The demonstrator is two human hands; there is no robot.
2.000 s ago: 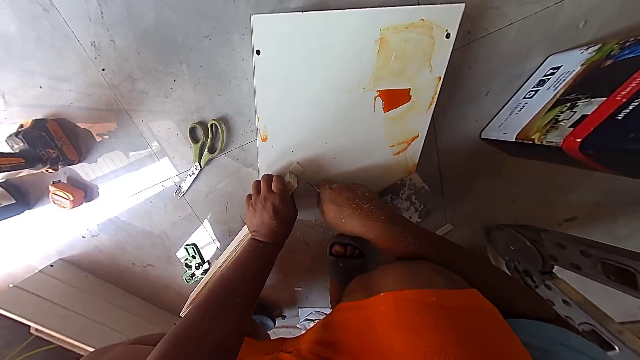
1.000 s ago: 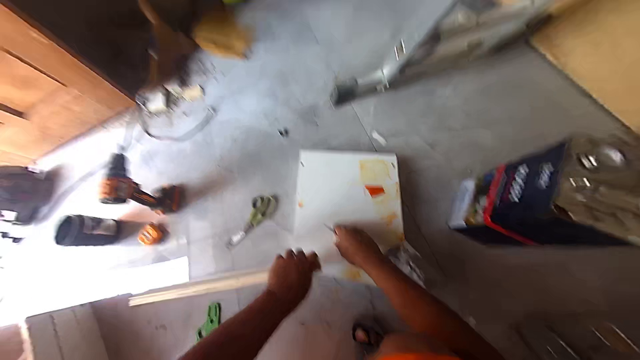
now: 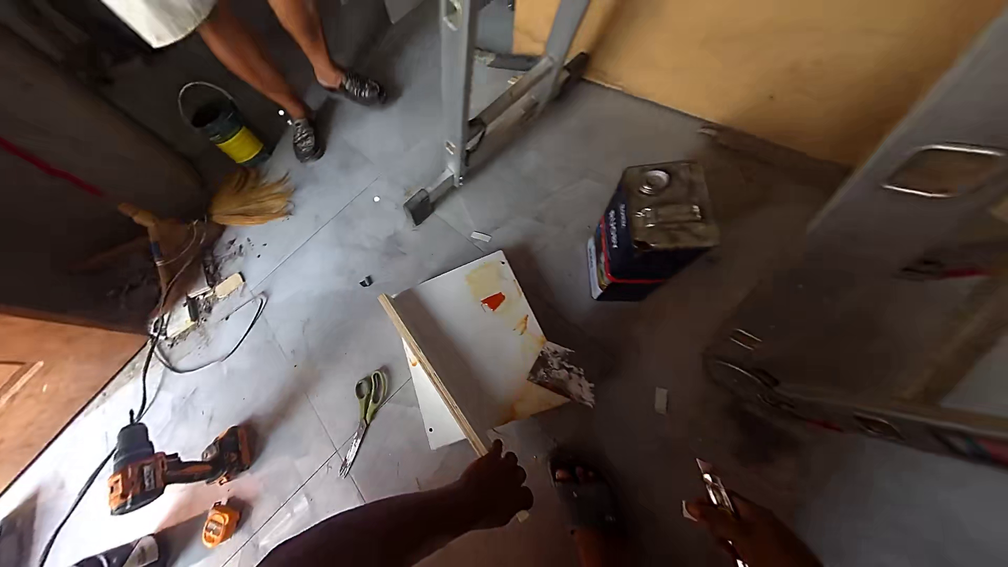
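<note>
My left hand (image 3: 496, 484) is closed around the lower end of a long thin wooden strip (image 3: 431, 372), which slants up and left across a white board (image 3: 465, 339). The board lies on the tiled floor and bears orange and yellow stains, with an orange patch (image 3: 493, 302). A paint-speckled scrap (image 3: 562, 373) lies at the board's right corner. My right hand (image 3: 736, 524), at the lower right, grips a slim metallic tool (image 3: 716, 487), perhaps a utility knife; its exact kind is unclear. Green-handled scissors (image 3: 366, 409) lie left of the board.
A cordless drill (image 3: 161, 468), an orange tape measure (image 3: 220, 524) and a power strip (image 3: 193, 309) lie left. A metal can (image 3: 657, 228) stands behind right, near ladders (image 3: 459, 94). Another person's legs (image 3: 260, 71) are at the top left, beside a bucket (image 3: 228, 130) and a broom (image 3: 250, 198).
The view has swung. My right hand has moved right, away from the board. The wooden strip, left of the board a second ago, now lies across it in my left hand.
</note>
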